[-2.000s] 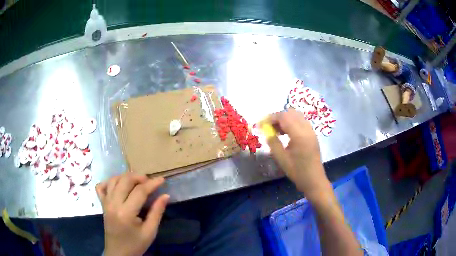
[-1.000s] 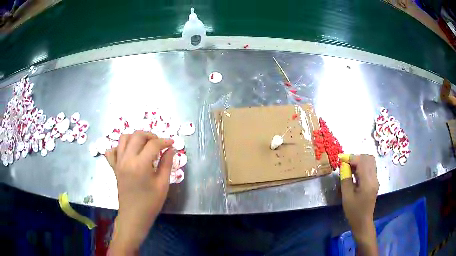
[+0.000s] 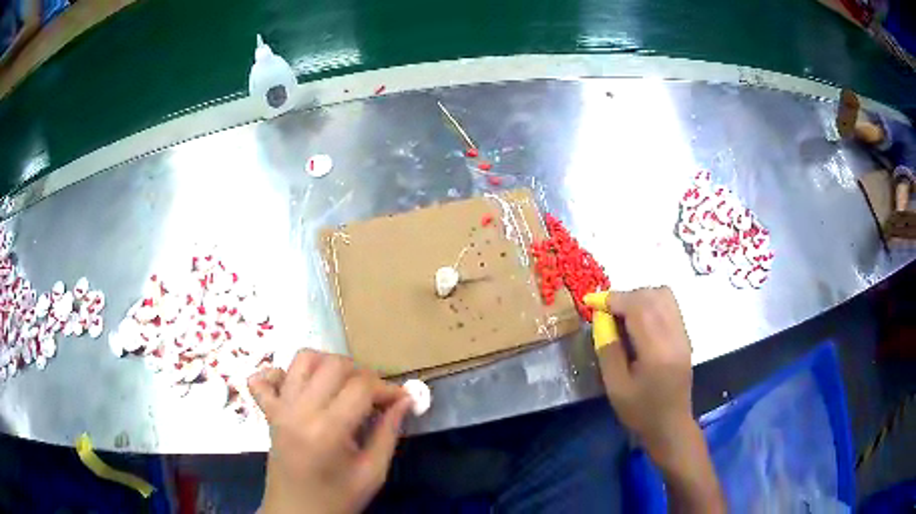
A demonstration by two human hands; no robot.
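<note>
My left hand point(image 3: 329, 427) holds a white disc point(image 3: 416, 398) between thumb and finger, just off the front edge of the cardboard pad point(image 3: 392, 321). My right hand point(image 3: 648, 356), with yellow coverings on thumb and finger, has its fingertips at the lower right end of the pile of red pieces point(image 3: 568, 263). Whether it grips a red piece cannot be seen. A white glue lump point(image 3: 446, 281) stands on the middle of the pad. A heap of red-and-white pieces point(image 3: 201, 326) lies left of the pad.
More red-and-white pieces point(image 3: 725, 231) lie at right and far left. A glue bottle point(image 3: 272, 80) stands by the green belt point(image 3: 442, 30). A thin stick point(image 3: 456, 124) and one disc point(image 3: 318, 165) lie behind the pad. A doll-like figure point(image 3: 872, 136) is far right. A blue crate point(image 3: 773, 442) is below.
My left hand has moved from the left heap toward the pad and now holds a white disc. The view has shifted. My right fingertips remain at the red pile.
</note>
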